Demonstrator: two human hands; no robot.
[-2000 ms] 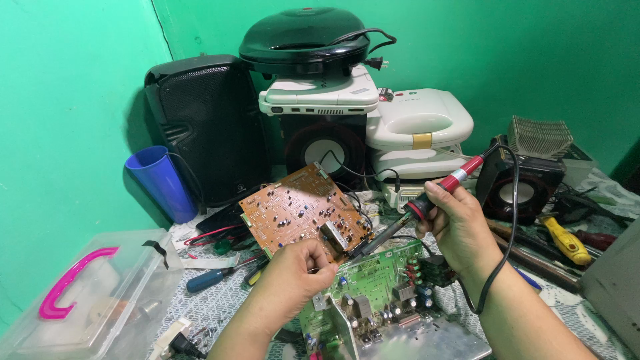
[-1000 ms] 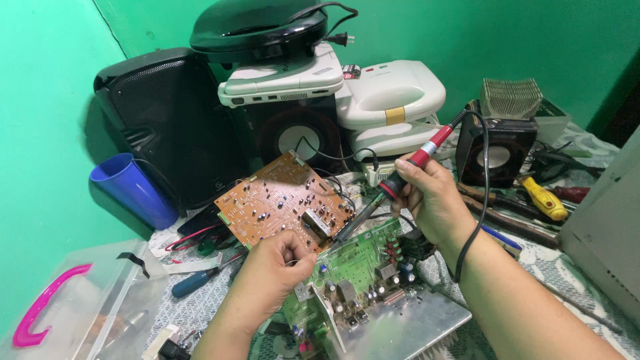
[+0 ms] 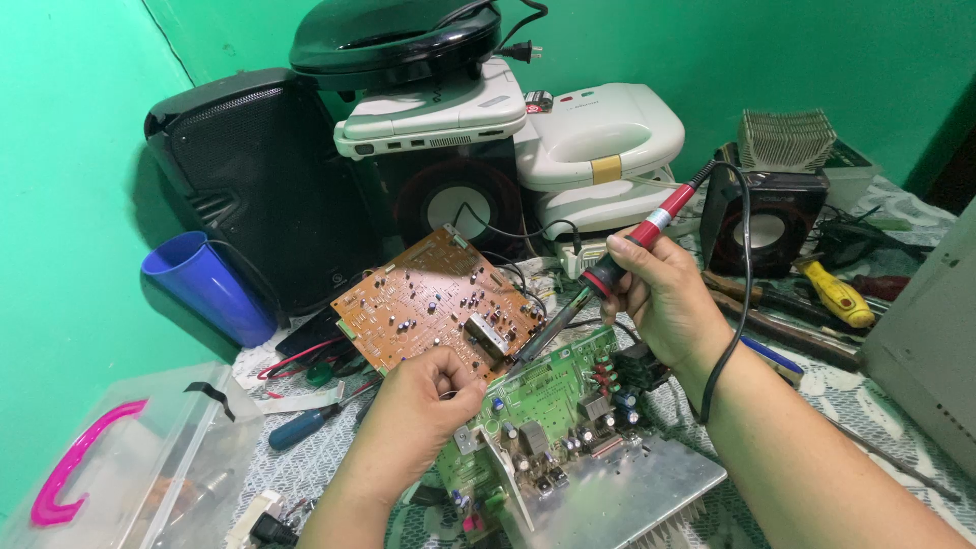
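Observation:
A red and black soldering iron (image 3: 633,252) is in my right hand (image 3: 659,301), its metal tip pointing down and left, close to the top edge of a green circuit board (image 3: 541,389); whether they touch I cannot tell. My left hand (image 3: 427,404) is closed near the board's upper left corner, with a thin wire-like piece just showing at the fingertips. Behind it leans an orange-brown circuit board (image 3: 427,297) with small components. An aluminium heatsink plate (image 3: 618,488) is attached to the green board.
Left are a clear plastic box (image 3: 191,427) with a pink handle, a blue cup (image 3: 213,290) and a blue-handled screwdriver (image 3: 305,425). Speakers (image 3: 259,175) and white appliances (image 3: 602,137) stand behind. At right lie a yellow-handled tool (image 3: 835,293) and a grey metal case (image 3: 923,343).
The view has shifted somewhat. My right hand keeps its hold on the soldering iron, and my left hand stays closed beside the green board.

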